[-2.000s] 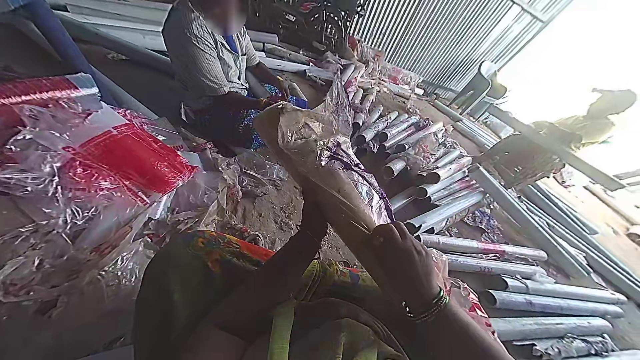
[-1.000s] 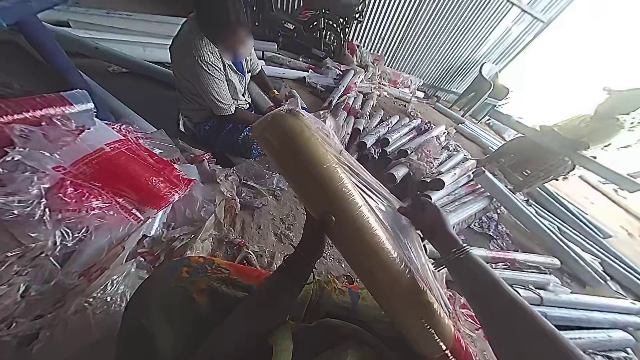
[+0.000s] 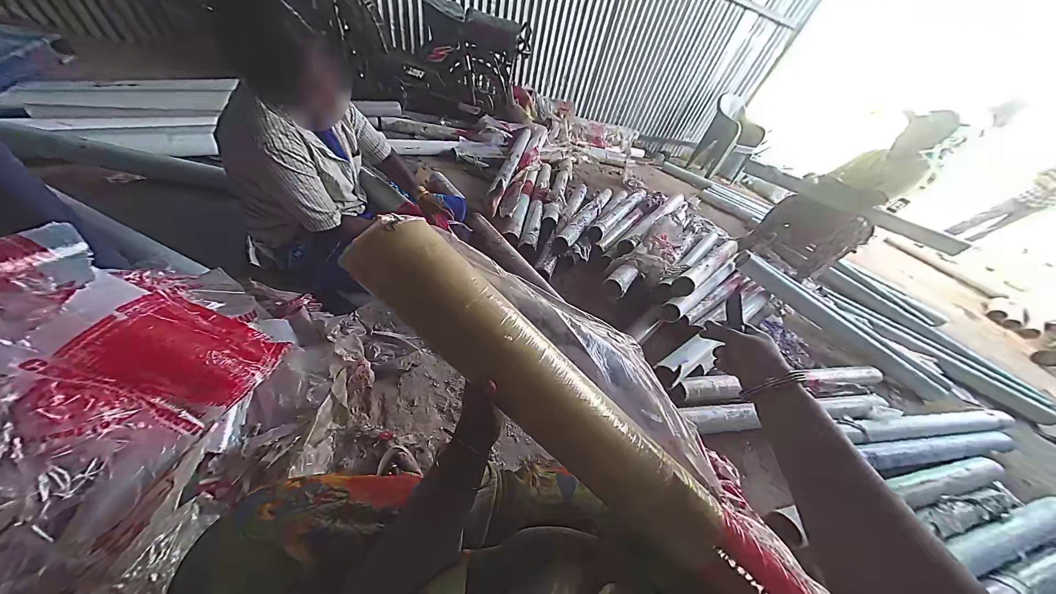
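A thick tan cylinder, wrapped in clear plastic film, slants from the middle of the view down to the lower right, where its wrapping turns red. My left hand holds it from beneath near its middle; most of those fingers are hidden behind it. My right hand is raised to the right of the cylinder, apart from it, over the tubes on the ground. A dark, thin object stands up at its fingers; whether it is a tool or a finger cannot be told.
A seated person works just beyond the cylinder's upper end. Crumpled plastic film with red print heaps up at the left. Many silvery tubes lie across the middle and right. Long metal channels, a corrugated metal wall and a chair stand or lie farther back.
My right hand has left the cylinder and moved out to the right. The brownish film that covered the cylinder's upper part two seconds ago now lies back from it, showing a smooth tan surface.
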